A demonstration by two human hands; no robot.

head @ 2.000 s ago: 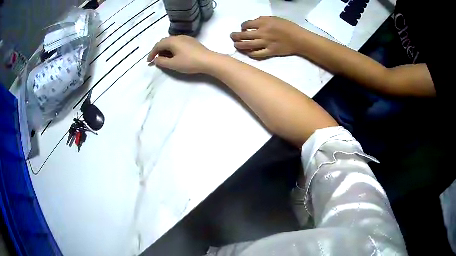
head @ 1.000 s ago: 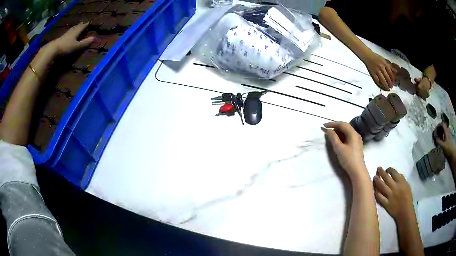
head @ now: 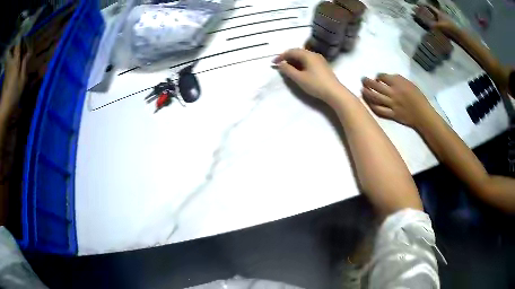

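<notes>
My left hand is at the far left edge, blurred and partly cut off, inside the blue crate beside brown pieces. I cannot tell if its fingers hold a piece. My right hand rests on the white marble-pattern table, palm down with curved fingers, and no object shows in it. It lies just in front of stacks of brown-topped, grey-sided pieces and does not clearly touch them.
Keys with a red tag and a black oval object lie left of centre, near a clear plastic bag and dark strips. A neighbour's hand rests at right, near black pads. Another person's hand is beyond more stacked pieces.
The view has swung right since one second ago, so the crate shows further left. My left hand remains in the crate, now near the picture's edge. My right hand stays by the stacks.
</notes>
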